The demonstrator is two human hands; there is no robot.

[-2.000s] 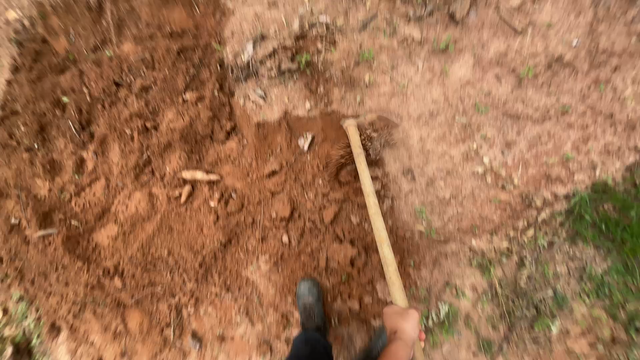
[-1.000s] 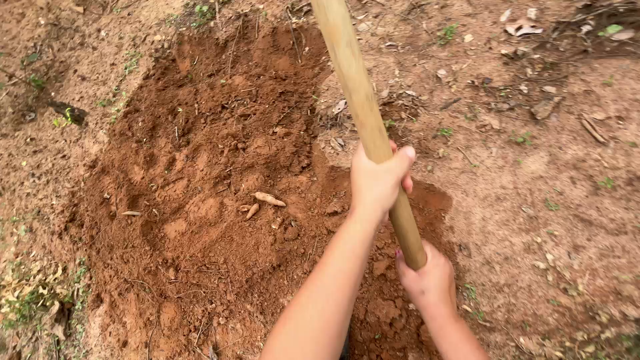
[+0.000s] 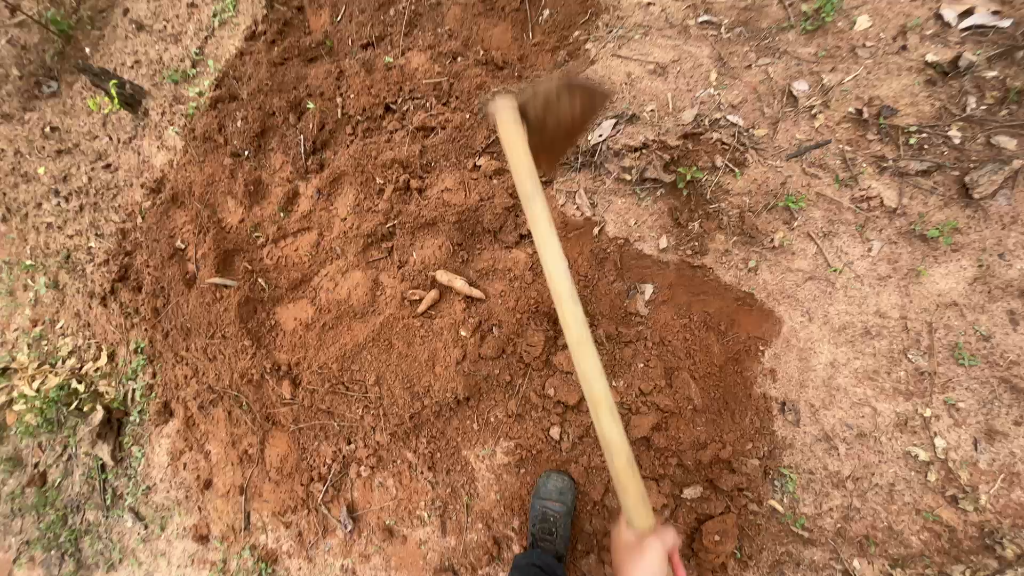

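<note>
My left hand (image 3: pixel 644 548) is closed around the pale wooden handle of a hoe (image 3: pixel 576 320) at the bottom edge. The handle slants up and left to a broad, soil-coloured metal blade (image 3: pixel 562 116), blurred, at the upper middle. Whether the blade touches the ground cannot be told. My right hand is out of view. Loose reddish soil (image 3: pixel 344 360) lies left of the handle, with a few pale tuberous roots (image 3: pixel 459 285) on it. A dug hollow with a dark edge (image 3: pixel 720 300) shows to the right of the handle.
A dark boot (image 3: pixel 552 512) stands on the soil just left of my left hand. Firmer ground with dry leaves and twigs (image 3: pixel 880 264) lies to the right. A dark piece of wood (image 3: pixel 112 86) lies at the upper left, and low weeds (image 3: pixel 48 408) grow at the left edge.
The handle has swung from a steep raised position to a slant away from me, bringing the blade into view. My left hand is lower in the view, and my right hand has left it.
</note>
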